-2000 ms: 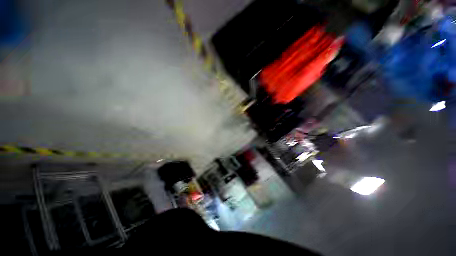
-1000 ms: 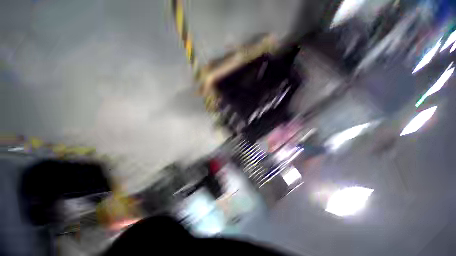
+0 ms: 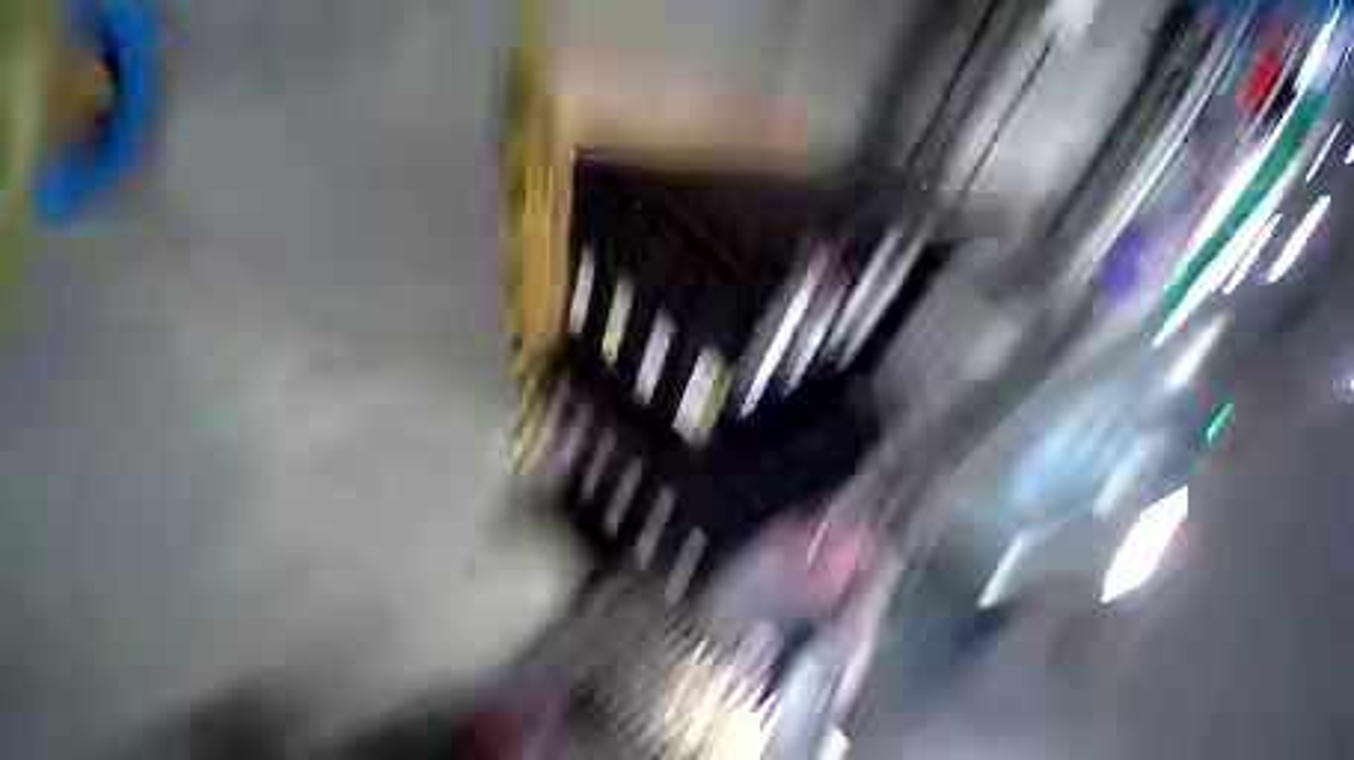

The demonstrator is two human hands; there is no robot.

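Note:
The picture is tilted and strongly blurred. Neither of my hands is in view. Nearest in front of me is a block of black stacked crates (image 3: pixel 743 460) in the middle of the picture, with rows of pale labels or slots on its sides. A tan edge, perhaps a pallet or carton (image 3: pixel 676 131), lies along the crates' upper side. What the crates hold cannot be told.
Grey floor (image 3: pixel 327 297) fills the left side, with yellow-black tape (image 3: pixel 530 193) running beside the crates. A blue curved shape (image 3: pixel 131 119) is at the upper left. Blurred line equipment and bright strip lights (image 3: pixel 1262 208) are at the right. A ceiling lamp (image 3: pixel 1146 545) shows lower right.
The view has moved closer to the black crates, which look larger now. The dark shape at the bottom edge and the lit bench beside it have left that place. The blue shape has come in at upper left.

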